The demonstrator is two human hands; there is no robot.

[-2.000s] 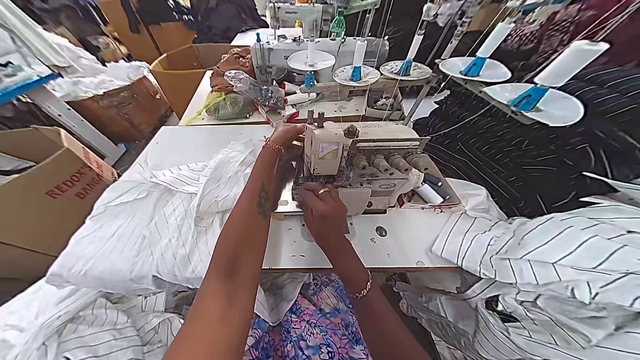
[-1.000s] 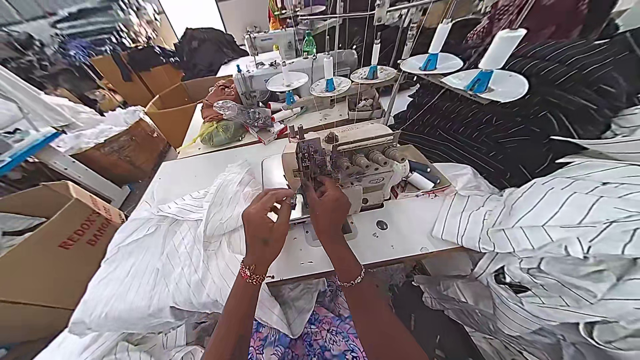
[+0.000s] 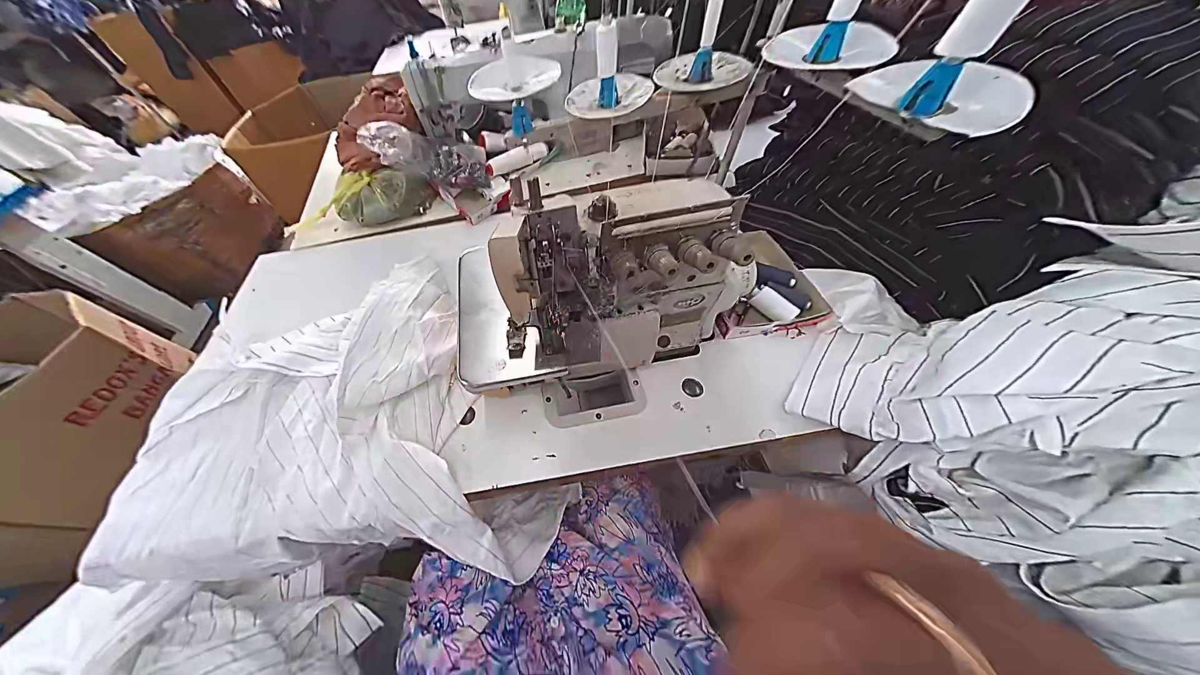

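An overlock sewing machine (image 3: 628, 272) stands on the white table (image 3: 600, 441), its looper area and thread path exposed. My right hand (image 3: 806, 581), large and blurred at the lower right, is in front of the table's near edge. A pale thread (image 3: 614, 342) runs from the machine down towards this hand; whether the fingers pinch it cannot be made out. My left hand is out of the frame. White striped fabric (image 3: 366, 450) is heaped left of the machine and hangs over the table edge. Floral cloth (image 3: 562, 600) lies below the edge.
More white striped fabric (image 3: 1031, 375) is piled at the right, with dark striped fabric (image 3: 900, 197) behind it. Thread cones on stands (image 3: 970, 94) rise behind the machine. A cardboard box (image 3: 84, 441) stands at the left. Plastic bags (image 3: 380, 192) lie on the table behind.
Both hands were at the machine a second ago. My right hand has come away towards the lower right, and my left hand has left the view.
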